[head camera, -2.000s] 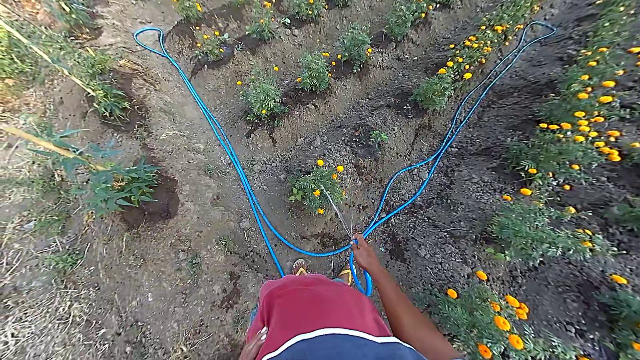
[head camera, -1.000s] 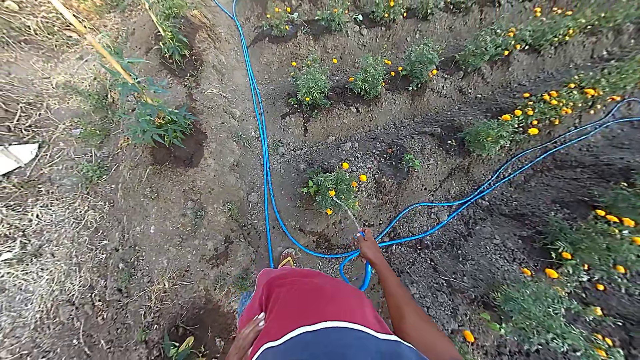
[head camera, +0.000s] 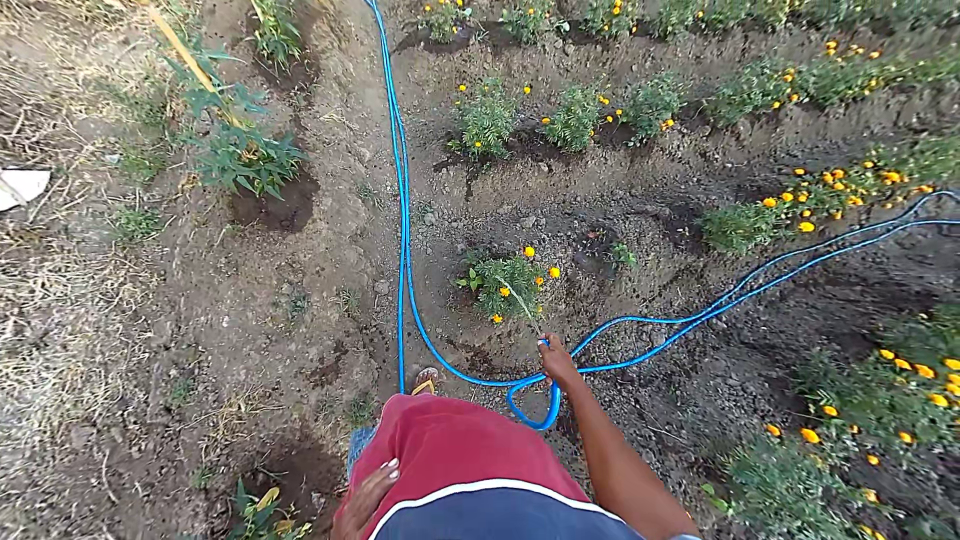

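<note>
My right hand (head camera: 557,360) is closed around the end of a blue hose (head camera: 546,409), below and right of a small marigold plant. Water streams from the hose end up and left onto that marigold plant (head camera: 510,286), which bears several orange-yellow flowers. Below my right hand the hose bends in a small loop, and further lengths run up the left side and off to the right. My left hand (head camera: 371,491) rests against the red part of my shirt, holding nothing, with its fingers only partly seen.
My sandalled foot (head camera: 425,380) stands beside the hose. Rows of marigolds (head camera: 486,120) grow on soil ridges above and to the right. A leafy plant by a stick (head camera: 251,159) is on the left, near dry straw (head camera: 67,300). A white piece (head camera: 22,187) lies at the left edge.
The view has turned and shifted. My right hand still directs water onto the marigold plant. The foot on the right, seen two seconds ago, no longer shows.
</note>
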